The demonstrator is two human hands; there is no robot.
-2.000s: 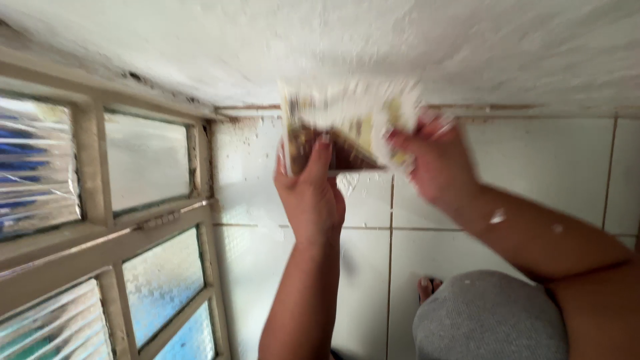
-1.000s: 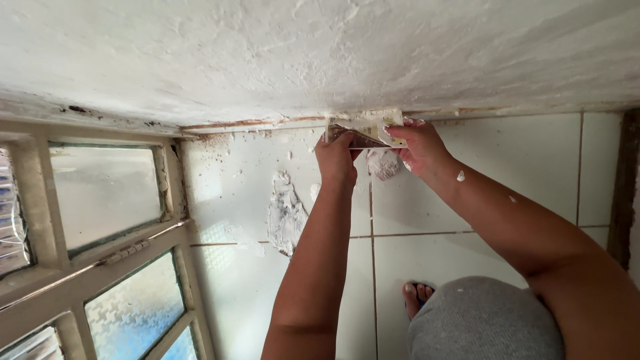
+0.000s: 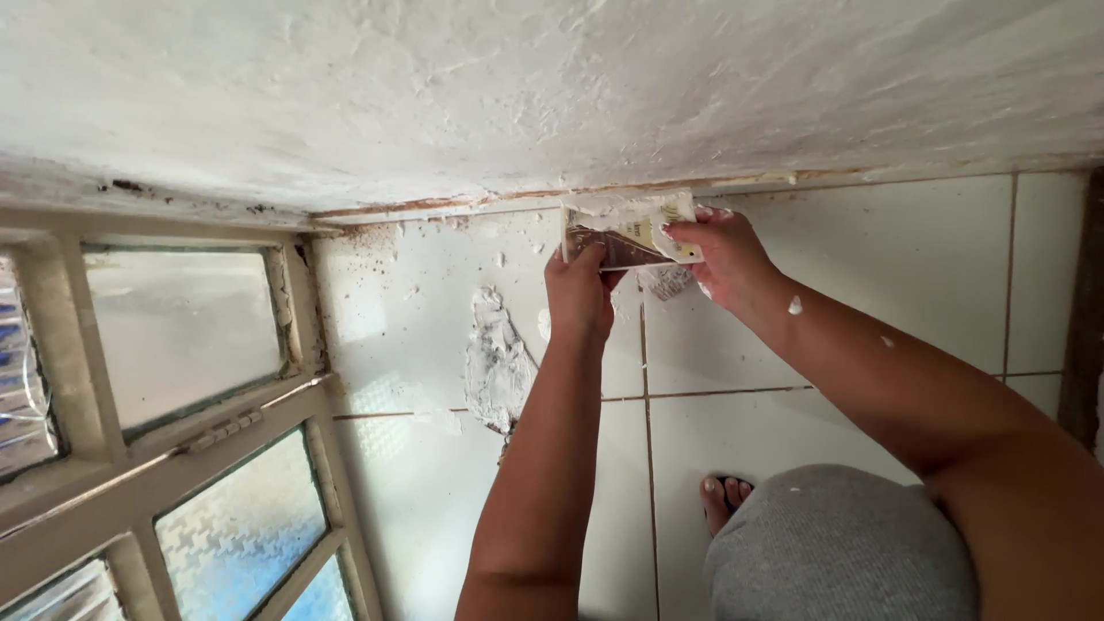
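Both hands grip a flat, printed rectangular card or panel (image 3: 634,235), brown and yellow, with white paste smeared along its far edge. My left hand (image 3: 582,289) holds its near left corner, thumb on top. At the right end, my right hand (image 3: 724,250) pinches it, with white paste on the fingers and spots on the forearm. The panel is close to the foot of the rough white wall (image 3: 535,112); whether it touches the wall cannot be told. Behind and below it, a whitish lump (image 3: 664,280) shows on the floor, partly hidden.
A paste-covered flat piece (image 3: 498,362) lies on the white floor tiles (image 3: 733,345), left of my left forearm. Small white blobs dot the tiles. A framed glass window or door (image 3: 185,323) stands at the left. My knee in grey cloth (image 3: 841,543) and a sandalled foot (image 3: 723,500) are below.
The blurred panel, held up over the tiles two seconds ago, came nearer the wall's foot by one second ago and remains there in both hands. The view has shifted.
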